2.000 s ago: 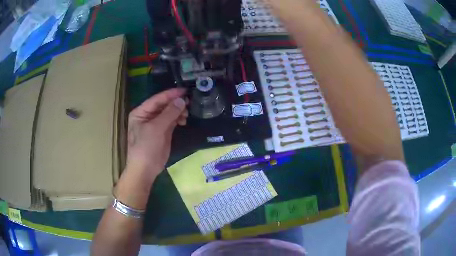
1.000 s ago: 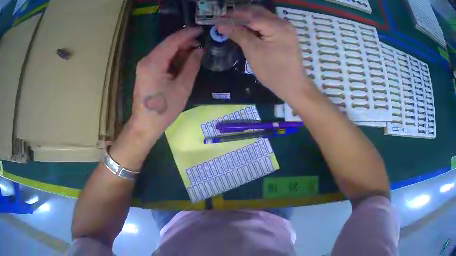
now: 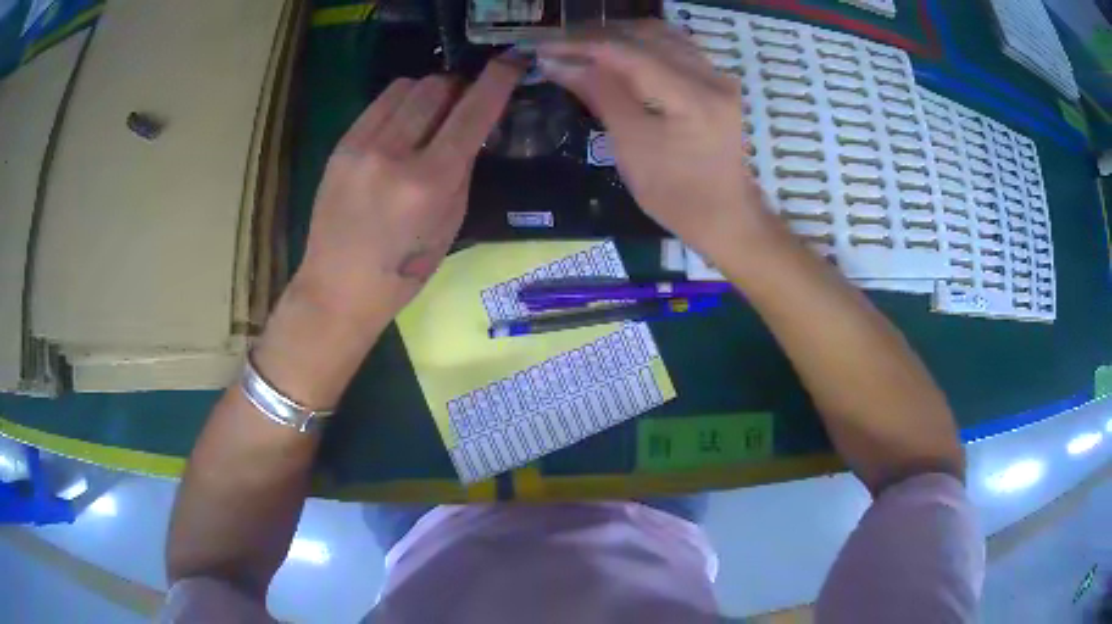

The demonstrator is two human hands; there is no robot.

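The black test fixture [image 3: 488, 201] stands at the top centre, its upper part cut off by the picture's edge. A clear-grey round nest [image 3: 527, 128] sits on it, its top mostly hidden by my fingertips. My left hand [image 3: 396, 171] reaches in from the left, with its fingertips at the top of the nest. My right hand [image 3: 665, 122] reaches in from the right, slightly blurred, its fingertips meeting the left ones there. Whether a small part is between the fingertips cannot be seen. A metal press plate [image 3: 512, 17] shows just above them.
Parts trays [image 3: 854, 290] with rows of dumbbell-shaped parts lie at right. A yellow-backed label sheet [image 3: 433, 329] bears a purple pen [image 3: 579, 294] and a dark blue pen [image 3: 561, 321]. Cardboard sheets [image 3: 146, 244] at left carry a small dark piece [image 3: 145, 124]. A green label [image 3: 705, 441] lies near the front edge.
My right hand has come from over the trays at right to the nest. My left hand has moved in to meet it, fingertips now closer together. The view has tilted down.
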